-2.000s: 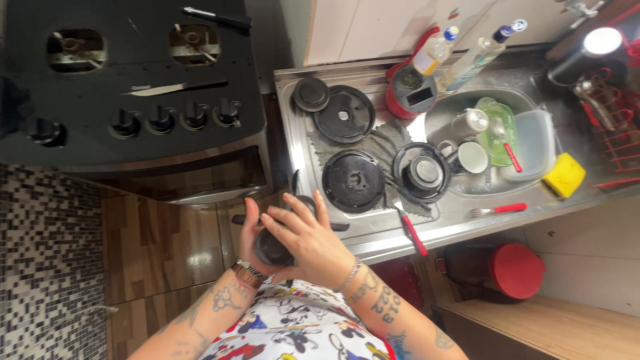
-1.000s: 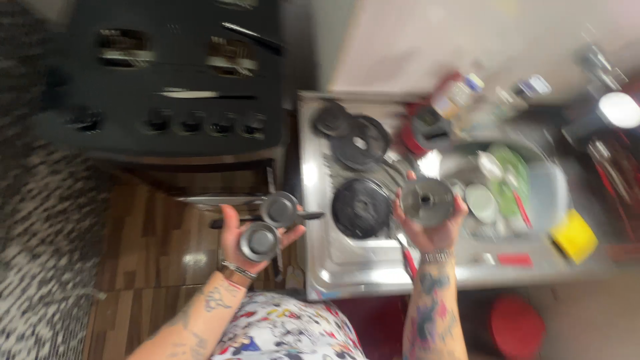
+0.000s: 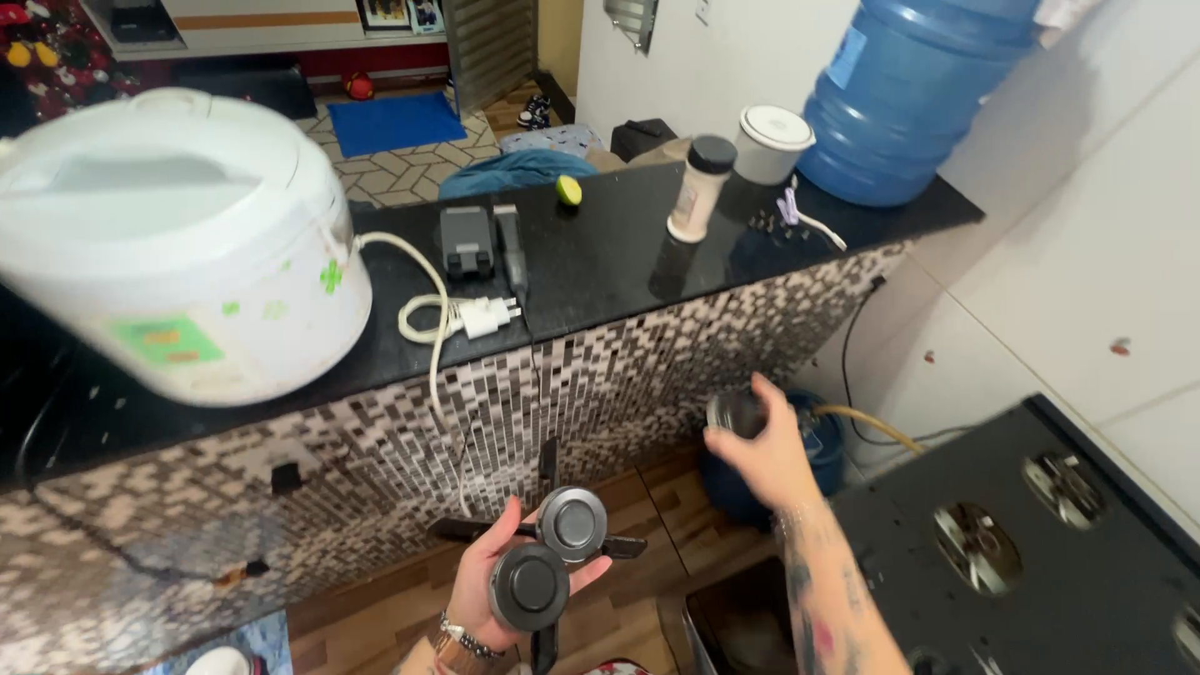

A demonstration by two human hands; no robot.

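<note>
In my left hand (image 3: 487,591), at the lower middle, lie two round dark stove burner caps (image 3: 530,588) side by side, with a black pan support (image 3: 623,547) whose arms stick out around them. My right hand (image 3: 764,450) grips a round dark metal burner part (image 3: 736,413) by its edge, to the right of and above the left hand. It is in the air in front of the tiled counter side. At the lower right the black gas stove top (image 3: 900,525) shows bare burner openings (image 3: 977,548).
A black counter (image 3: 600,244) holds a white rice cooker (image 3: 187,253), a white charger (image 3: 483,317), a hair clipper (image 3: 511,248), a cut lime (image 3: 569,191), a shaker jar (image 3: 701,189), a white canister (image 3: 772,142) and a blue water jug (image 3: 923,94). A blue gas cylinder (image 3: 825,450) stands below.
The view has swung from the sink to the counter. The hands, together two seconds ago, are apart; both still carry burner parts.
</note>
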